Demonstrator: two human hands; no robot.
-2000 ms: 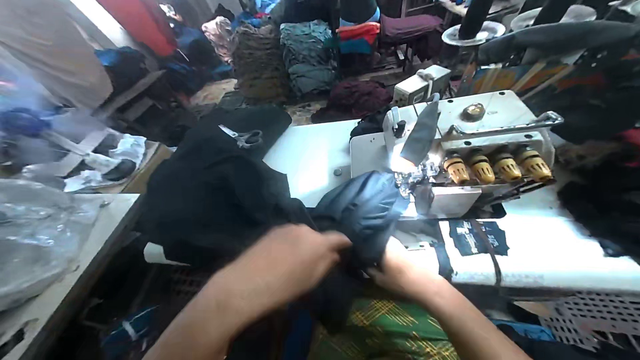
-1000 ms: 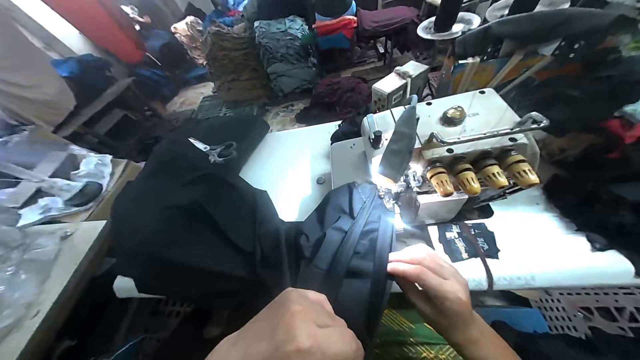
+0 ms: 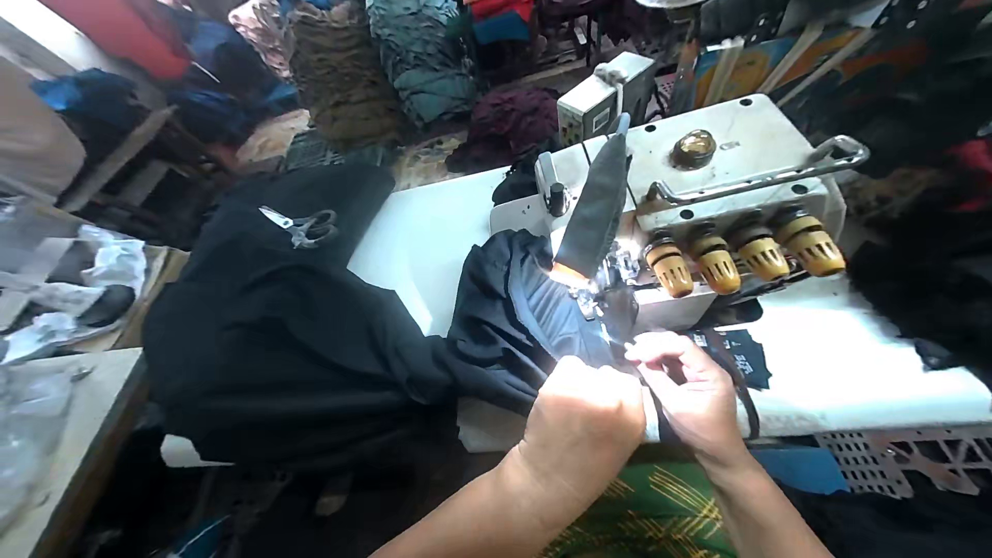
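An overlock sewing machine (image 3: 728, 167) with several yellow tension dials stands on a white table. Dark fabric (image 3: 496, 341) lies at its lit presser foot (image 3: 593, 298) and spreads left over the table. My left hand (image 3: 589, 407) is closed on the fabric's near edge, just in front of the foot. My right hand (image 3: 690, 384), right of it, pinches the edge of the dark cloth between thumb and fingers. Metal scissors (image 3: 302, 227) rest on the black cloth at the left. Small black labels (image 3: 740, 356) bearing writing lie right of my right hand.
At the left, a side table (image 3: 85, 387) bears clear plastic and a cardboard box (image 3: 155, 294). Bundles of brown (image 3: 341, 70) and teal cloth (image 3: 422, 58) stand behind the table. Dark fabric (image 3: 914, 287) is heaped at the right. A perforated plastic crate (image 3: 876, 465) sits below the table's front edge.
My left hand has moved up to the presser foot, beside my right hand. The fabric near the foot lies bunched differently, with less of it spread in front. The view has shifted closer.
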